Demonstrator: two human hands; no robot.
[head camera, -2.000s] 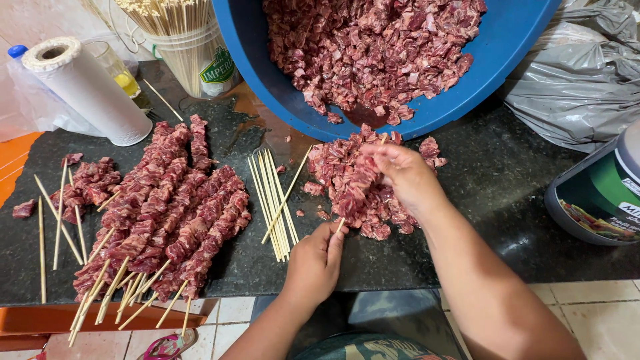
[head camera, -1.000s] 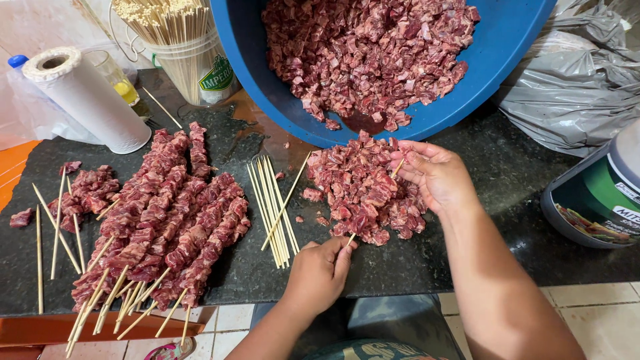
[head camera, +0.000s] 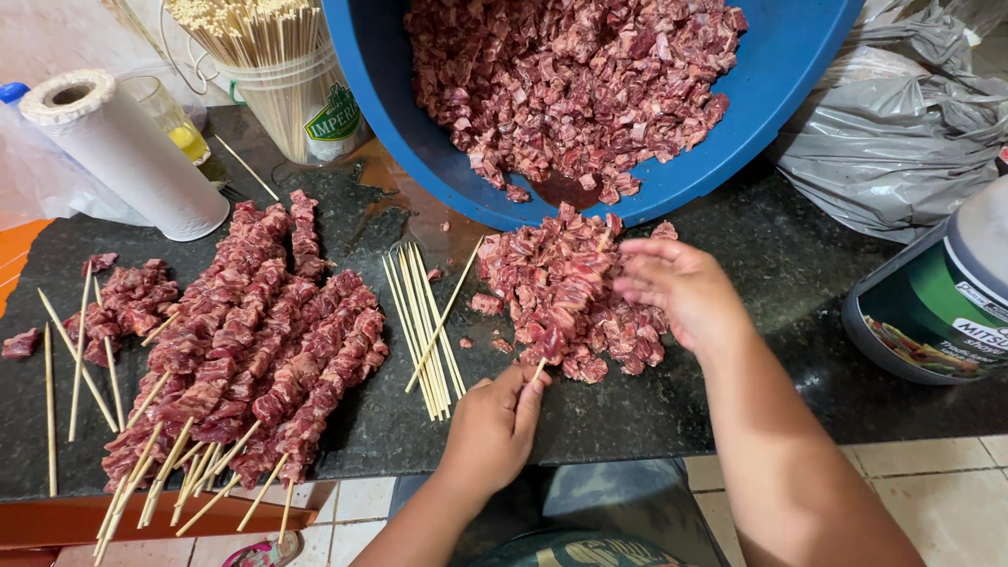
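Note:
My left hand (head camera: 494, 421) grips the lower end of a wooden skewer (head camera: 539, 368), which carries threaded meat chunks and slants up to the right over a pile of cut raw meat (head camera: 630, 335). Beside the skewer's upper tip, my right hand (head camera: 669, 283) has its fingers apart, with no piece of meat visible in them. Bare wooden skewers (head camera: 425, 331) lie left of the pile. Farther left, loaded meat skewers (head camera: 260, 339) are heaped together, their bare ends past the counter's front edge.
A blue plastic basin (head camera: 756, 118) of cut meat leans behind the pile. A bucket of skewers (head camera: 299, 102), a plastic roll (head camera: 134, 157) and a glass (head camera: 185, 134) stand back left. Gray plastic bags (head camera: 890, 142) and a sauce jug (head camera: 937, 307) are at right.
My right hand has moved slightly up from the pile's right side, its fingers now near the skewer tip. The held skewer shows more meat on it than one second ago. My left hand still grips it.

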